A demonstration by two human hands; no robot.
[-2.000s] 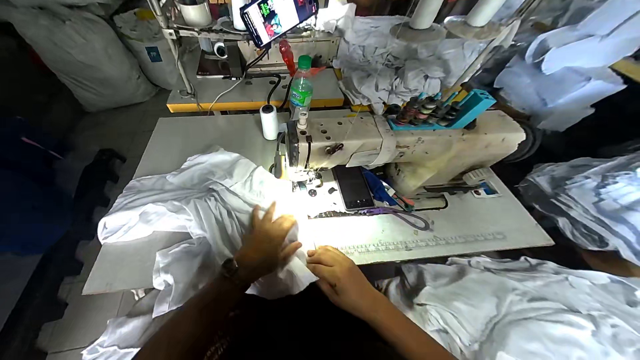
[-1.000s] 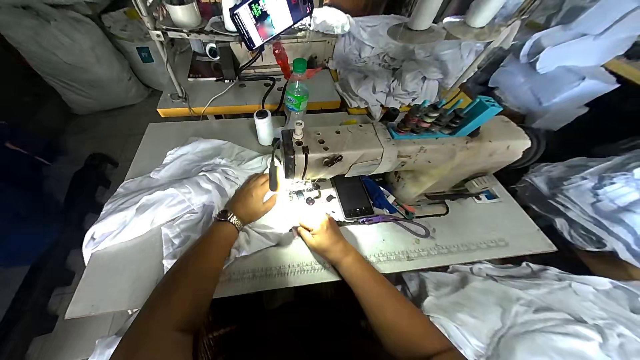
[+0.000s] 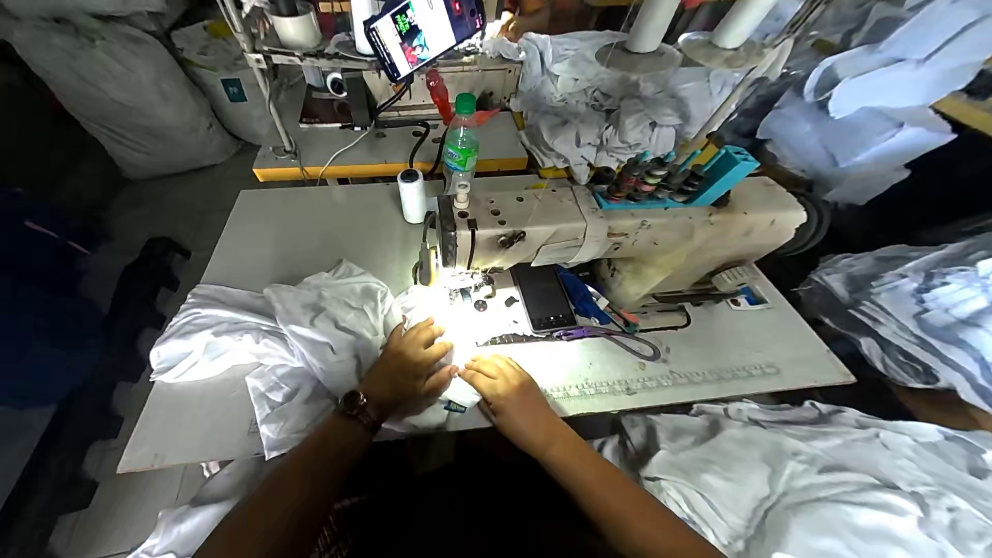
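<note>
White fabric [image 3: 325, 318] lies bunched on the sewing table, left of and in front of the needle area of an industrial sewing machine [image 3: 542, 225]. My left hand [image 3: 411, 368], with a watch at the wrist, presses on this cloth with its fingers spread. The fingers of my right hand [image 3: 504, 387] are bent at the cloth's right edge, close to my left fingertips; glare and the fingers hide whether they pinch it. A small dark label [image 3: 456, 407] shows on the cloth between my hands. Bright lamp light washes out the presser foot area.
A smartphone [image 3: 544, 296] and a purple-handled tool [image 3: 612, 335] lie right of the needle. Behind stand a thread cone [image 3: 412, 197] and a plastic bottle [image 3: 463, 143]. A teal rack [image 3: 674, 186] of bobbins sits on the machine. More white fabric [image 3: 806, 473] is piled at the lower right.
One second ago my left hand was up beside the needle; it is now lower, nearer the table's front edge. The cloth has shifted, and the label has come into sight.
</note>
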